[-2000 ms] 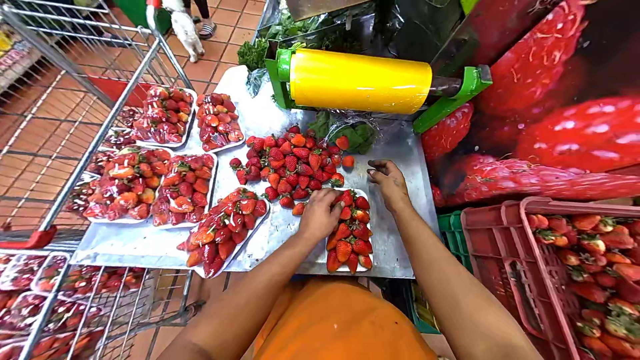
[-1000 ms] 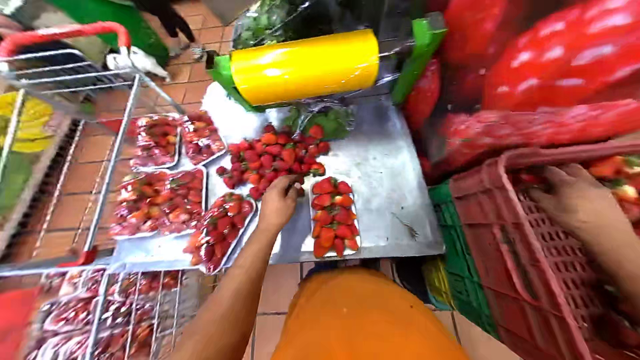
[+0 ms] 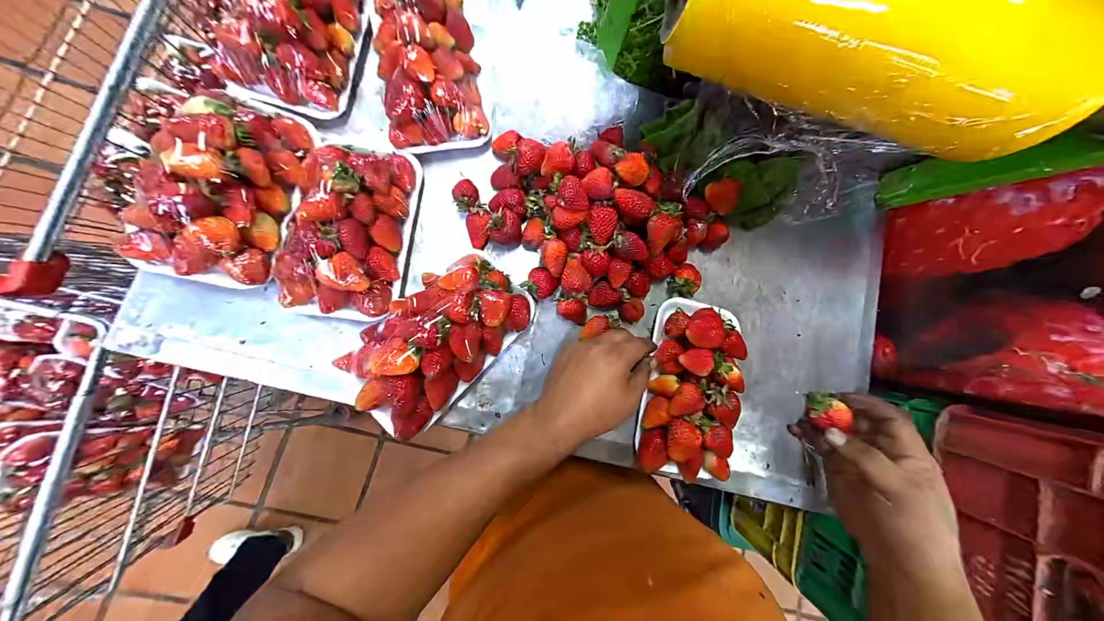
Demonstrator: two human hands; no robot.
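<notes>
My right hand (image 3: pixel 880 457) holds a strawberry (image 3: pixel 830 412) between thumb and fingers, over the right part of the metal table (image 3: pixel 776 293). My left hand (image 3: pixel 599 375) rests at the left edge of an unwrapped white foam tray of strawberries (image 3: pixel 693 392), its fingers curled down beside a berry; whether it grips anything is hidden. Beyond that hand lies a loose heap of strawberries (image 3: pixel 604 224). A heaped tray of strawberries (image 3: pixel 440 341) stands to its left, slightly tilted on the table.
Film-wrapped strawberry trays (image 3: pixel 216 194) cover the table's left side, against a wire shopping cart (image 3: pixel 82 164) holding more packs. A yellow roll of wrapping film (image 3: pixel 888 60) spans the far right, above leafy greens (image 3: pixel 763 185). Red crates (image 3: pixel 1018 509) and a green crate (image 3: pixel 832 561) stand at the right.
My right hand has come out of the red crate with a strawberry. My left hand has moved from the loose heap to the left side of the foam tray. The view is nearer the table.
</notes>
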